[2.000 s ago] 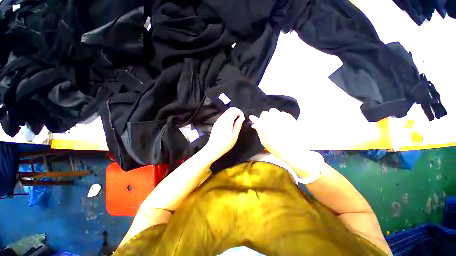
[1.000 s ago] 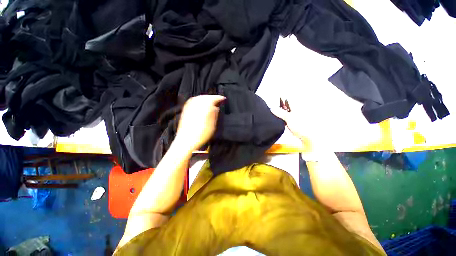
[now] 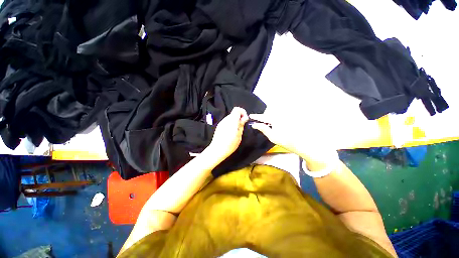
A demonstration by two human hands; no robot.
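Observation:
A black garment (image 3: 176, 108) lies heaped over the near table edge, its near part hanging towards my mustard top. My left hand (image 3: 230, 133) is closed on the black cloth, fingertips pinching it in front of me. My right hand (image 3: 282, 135) holds small dark thread snips (image 3: 260, 122), their tips pointing left at the cloth beside my left fingertips. A small white label (image 3: 209, 118) shows on the garment left of my left hand. The overexposed skin hides finger detail.
A large black garment pile (image 3: 45, 75) covers the left and far side. A black garment leg (image 3: 362, 65) stretches right across the white table (image 3: 297, 75). A red stool (image 3: 132, 197) stands below left; blue crates (image 3: 428, 237) are at lower right.
The snips were apart from the cloth at the right one second ago; now they are at my left fingertips. My left hand has moved right and the near cloth has been turned and gathered.

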